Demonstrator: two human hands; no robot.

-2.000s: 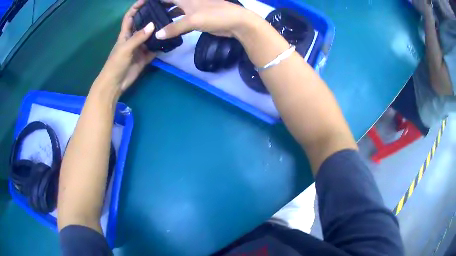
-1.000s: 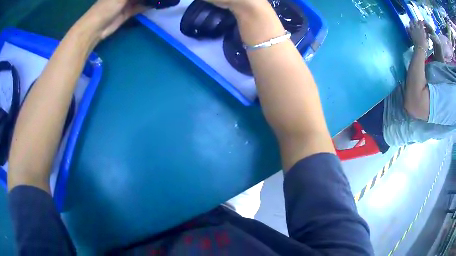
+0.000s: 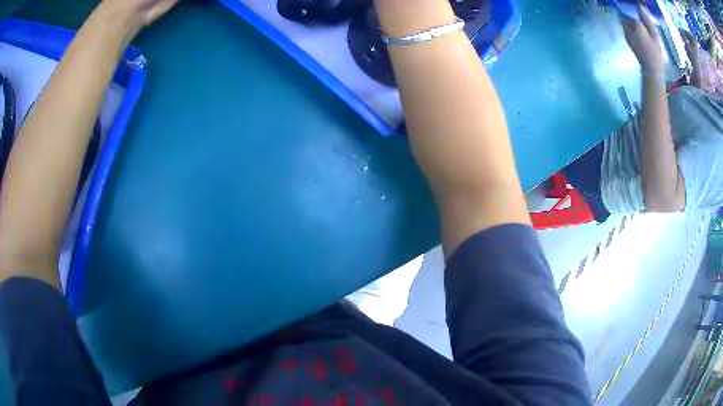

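My left hand (image 3: pixel 151 8) is at the top edge, cut off, with only its base and part of a finger showing. My right hand is out of the picture above the top edge; its forearm with a silver bracelet crosses the blue tray (image 3: pixel 317 73). In that tray a black ear cup (image 3: pixel 313 9) shows at the top edge, and a shiny black oval piece (image 3: pixel 366 49) lies partly behind my right forearm. What my hands hold is out of view.
A second blue tray (image 3: pixel 101 186) with black headphones (image 3: pixel 8 115) is at the left, under my left forearm. The teal table (image 3: pixel 262 214) curves along its front edge. At the right a person (image 3: pixel 662 158) sits on a red stool (image 3: pixel 567 210).
The view has tipped, so trays and hands have shifted up and left. The black item seen between my hands earlier has left the picture. The other person's arm has moved.
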